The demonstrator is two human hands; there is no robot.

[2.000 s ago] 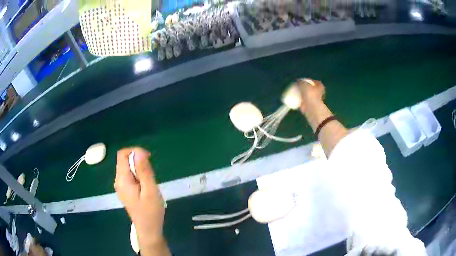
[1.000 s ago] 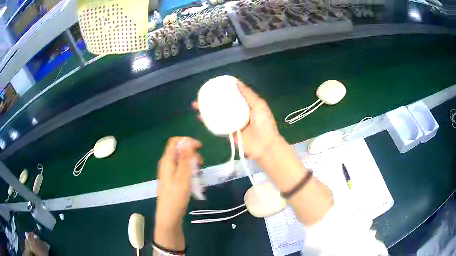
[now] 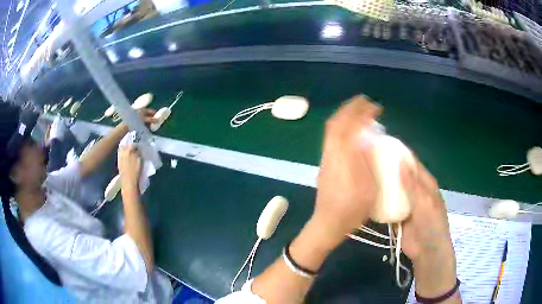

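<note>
A cream-white oval device (image 3: pixel 392 184) is held upright between my two hands, its cord loop hanging below. My left hand (image 3: pixel 349 169) is pressed against its left side and top, with a bit of white wad, likely the cloth, at the fingers. My right hand (image 3: pixel 425 205) is closed around its right side. Another cream device (image 3: pixel 273 217) stands on the dark green bench to the left, its cords towards me. The record sheet (image 3: pixel 469 252) lies at the right with a pen (image 3: pixel 502 270) on it.
The green conveyor belt (image 3: pixel 208 83) carries a device (image 3: pixel 290 107) ahead and another (image 3: pixel 536 160) at far right. One more (image 3: pixel 505 208) lies at the sheet's top. A pale rail (image 3: pixel 238 159) edges the belt. A person (image 3: pixel 77 219) works at left beside a slanted metal post (image 3: pixel 98 68).
The view has swung left, bringing the other worker into sight. My left hand has come up against the device in my right hand, which is now turned edge-on.
</note>
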